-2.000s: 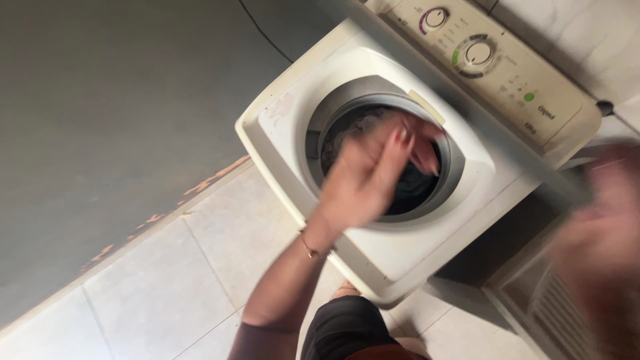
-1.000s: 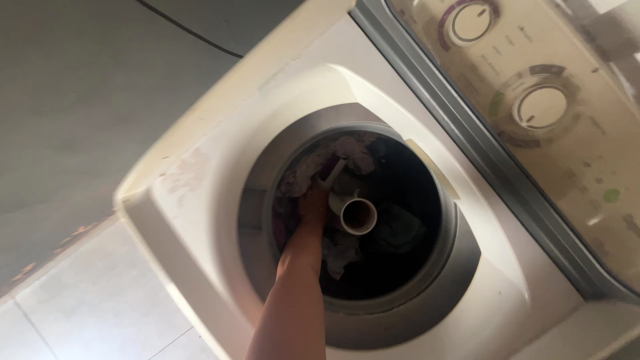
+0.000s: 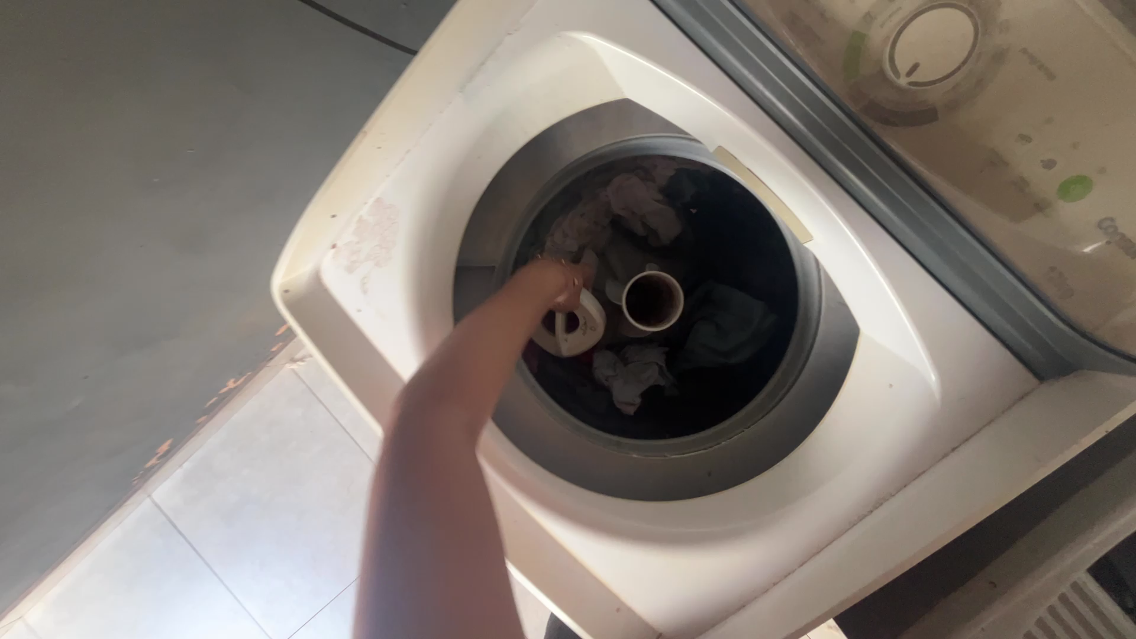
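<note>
My left hand (image 3: 561,282) reaches down into the open drum of a top-loading washing machine (image 3: 692,524). Its fingers are closed on a white round plastic part (image 3: 583,327) with a dark opening and small markings; the exact kind cannot be told. Just right of that part, the hollow top of the white agitator post (image 3: 652,301) rises at the drum's middle. Crumpled pale clothes (image 3: 641,206) lie above it, a light cloth (image 3: 632,376) below it and a dark greenish cloth (image 3: 729,324) to its right. My right hand is out of view.
The grey hinged lid edge (image 3: 852,151) and a control panel with a round dial (image 3: 934,44) are at the upper right. A grey wall (image 3: 133,222) and pale floor tiles (image 3: 257,479) lie left. A slatted plastic object (image 3: 1078,612) stands at the lower right.
My left hand has gone from blurred above the drum to down inside it, then from the pale clothes to beside the agitator post. My right hand has left view. The view has moved closer.
</note>
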